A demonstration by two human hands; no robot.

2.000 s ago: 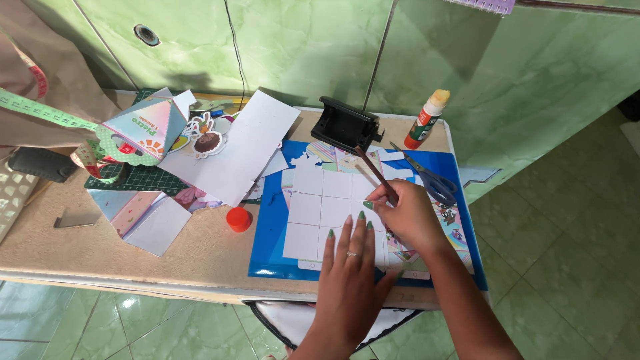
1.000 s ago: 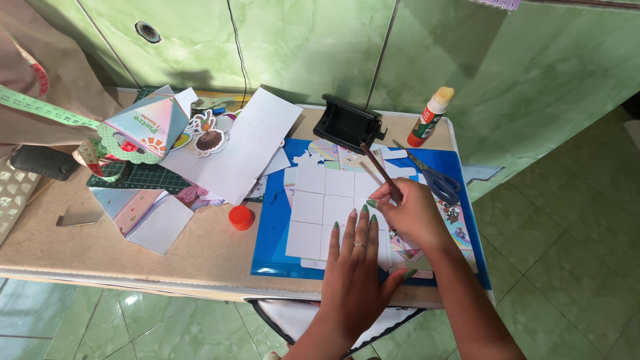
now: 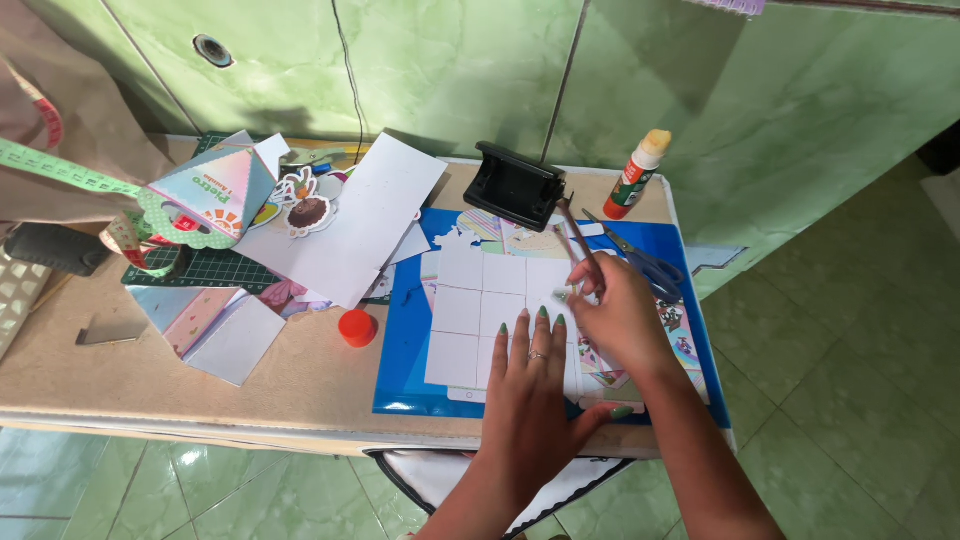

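Observation:
My left hand (image 3: pixel 531 390) lies flat with spread fingers on a white sheet (image 3: pixel 457 309) ruled into squares, pressing its lower right part. A thin dark brown stick-like tool (image 3: pixel 583 238), perhaps a brush or pencil, is held in my right hand (image 3: pixel 613 315) over the sheet's right side; the tip near the paper is hidden by the fingers. Beneath the sheet are printed paper pieces (image 3: pixel 679 337) on a blue folder or mat (image 3: pixel 405 360). Scissors (image 3: pixel 637 259) lie just beyond my right hand. An uncapped glue stick (image 3: pixel 637 174) stands behind them.
A black hole punch or similar device (image 3: pixel 516 186) sits behind the sheet. Left are a red cap (image 3: pixel 358 328), large white paper (image 3: pixel 345 225), a folded paper box (image 3: pixel 214 191), cutout stickers (image 3: pixel 309 214), a green cutting mat (image 3: pixel 217 268), a folded card (image 3: pixel 202 330) and a measuring tape (image 3: pixel 67 169).
My right hand with the brown tool has moved slightly up along the sheet's right side. My left hand stays flat on the sheet.

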